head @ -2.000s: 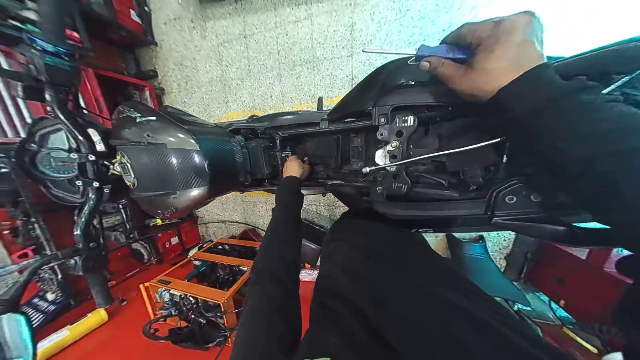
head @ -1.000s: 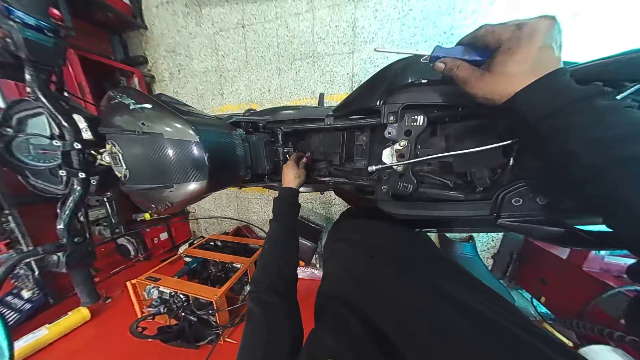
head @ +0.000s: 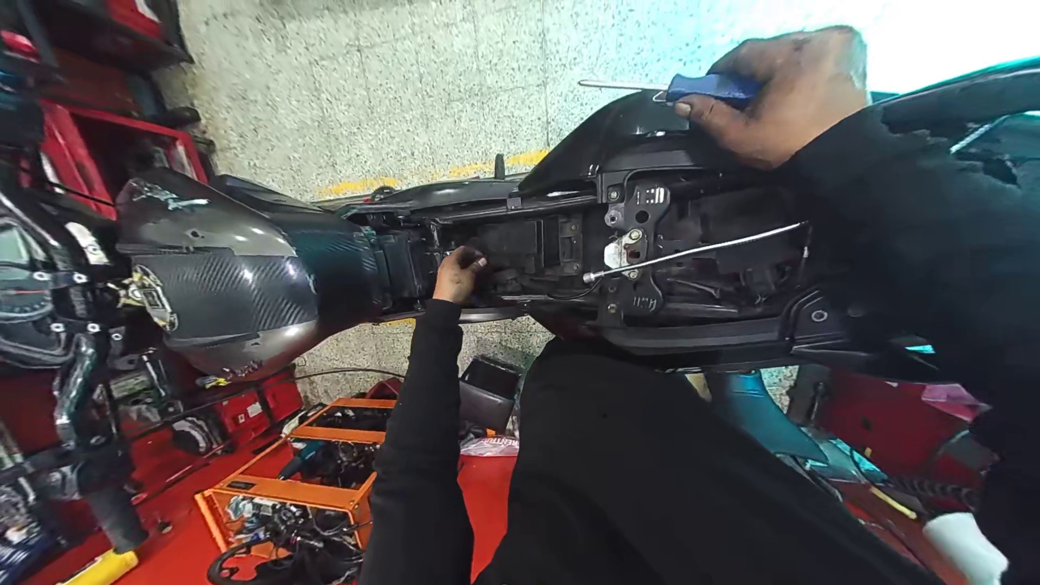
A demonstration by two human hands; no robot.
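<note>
A motorcycle lies across the view, its carbon-patterned fuel tank [head: 236,280] at the left and its subframe [head: 699,337] exposed where the seat would sit. My left hand [head: 460,275] reaches into the frame just behind the tank, thumb and fingertips close together; whether they grip a small part is too hidden to tell. Above the tail, my right hand [head: 784,93] is closed around the blue handle of a screwdriver [head: 711,89], its thin shaft pointing left. A slim metal rod [head: 699,253] with a socket-like end rests over the rear frame bracket [head: 642,248].
An orange metal frame box [head: 288,489] holding cables and parts stands at the lower left on a red surface. The handlebar [head: 75,382] is at the far left. Below the frame sits a black box [head: 490,390]. A yellow cylindrical object [head: 104,569] lies in the bottom left corner.
My left hand stays behind the tank, with its fingers slightly shifted. My right hand still holds the screwdriver over the tail.
</note>
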